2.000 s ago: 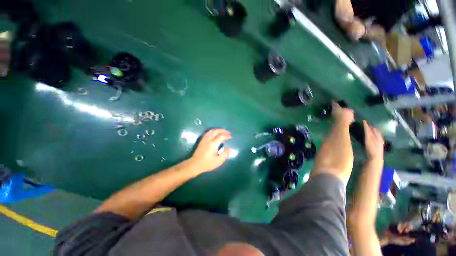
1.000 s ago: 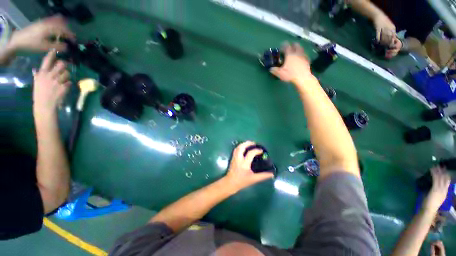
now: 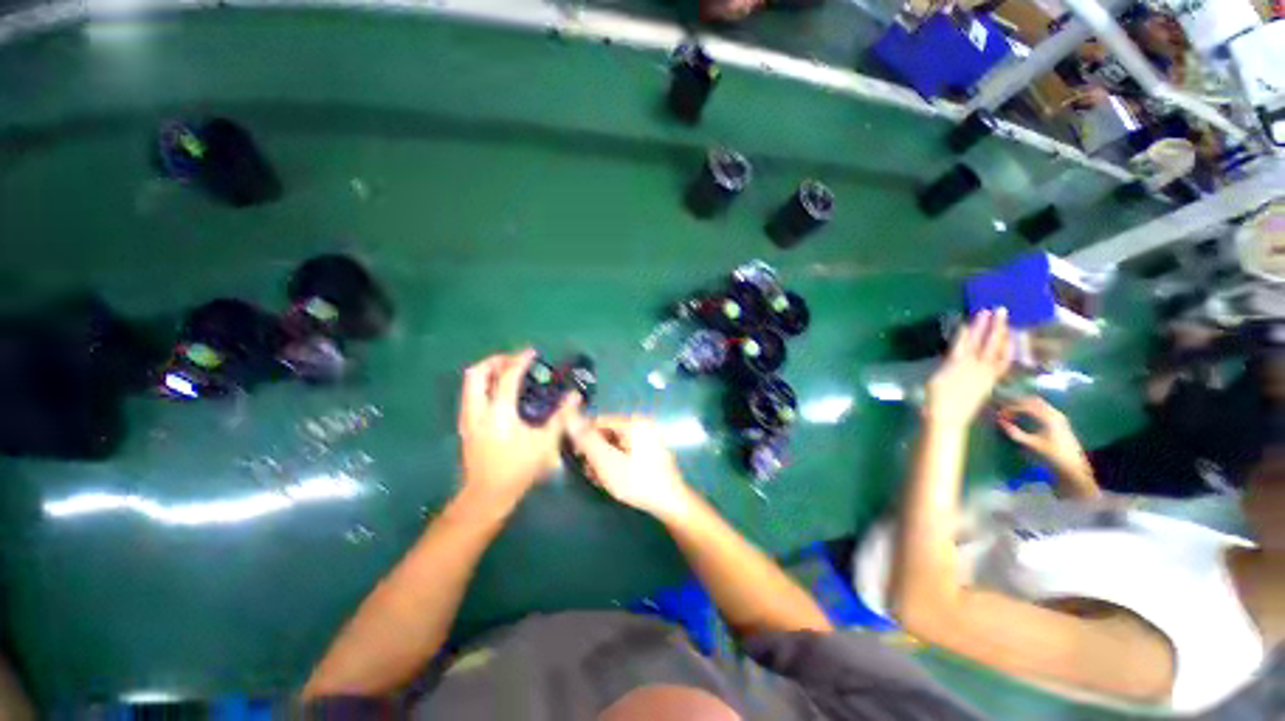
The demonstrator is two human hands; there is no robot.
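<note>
My left hand is closed around a black motor housing with a small green spot in its mouth, just above the bench. A second dark round part shows right beside it. My right hand meets the lower right side of these parts with its fingertips. The parts are small and blurred, so its grip cannot be told. A group of dark housings with green spots and circuit boards lies to the right of my hands. Small silvery rings lie scattered to the left.
More black housings stand towards the far pale rail. Others lie at the left and far left. A neighbour's arm works at the right, near a blue box. The green bench reflects light.
My right hand has come back from a dark housing near the far rail and now meets my left hand. The view has turned, so the right neighbour shows more and the left one has left view.
</note>
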